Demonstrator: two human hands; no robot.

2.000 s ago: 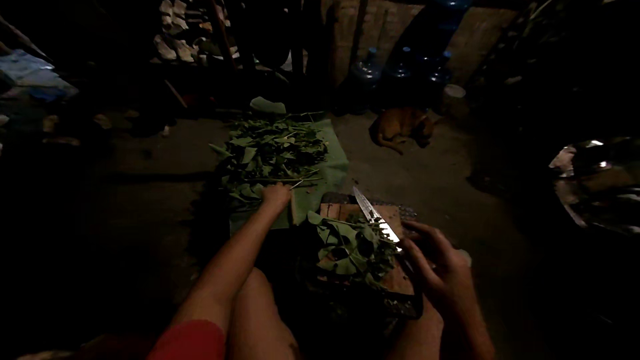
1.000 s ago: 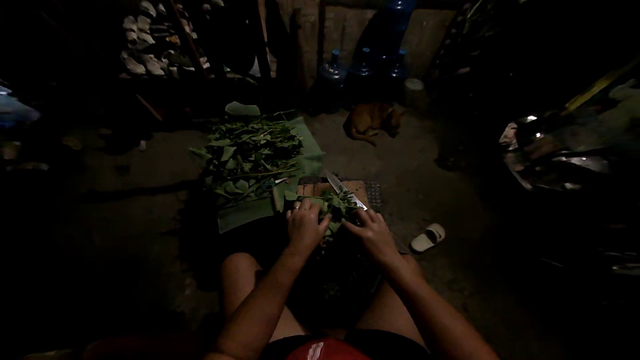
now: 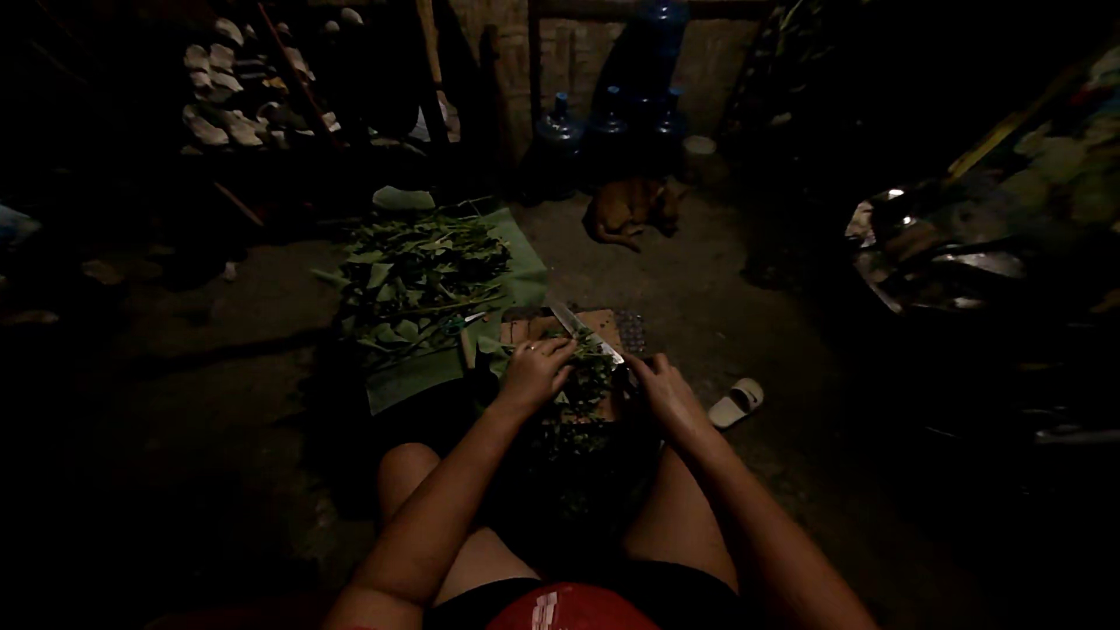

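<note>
A wooden cutting board (image 3: 604,324) lies in front of me, with leafy greens (image 3: 582,389) on it. My left hand (image 3: 535,372) presses on the greens at the board's left side. The handle of a kitchen knife (image 3: 582,332) is in my right hand (image 3: 662,389); its blade points up and left across the board, beside the left fingertips. A large pile of leafy stems (image 3: 420,271) rests on a green leaf sheet (image 3: 525,254) to the left of the board. Something like a small knife or scissors (image 3: 465,321) lies at the pile's lower right edge.
A brown dog (image 3: 632,210) lies curled on the floor beyond the board. Large blue water bottles (image 3: 560,127) stand by the woven wall. One pale slipper (image 3: 737,402) is at the right. Shoes (image 3: 214,83) fill a rack at upper left. Shiny metal objects (image 3: 919,254) stand at far right.
My left hand has moved from the pile of stems to the greens on the board. My right hand still has the knife. The view has shifted, bringing the slipper into sight.
</note>
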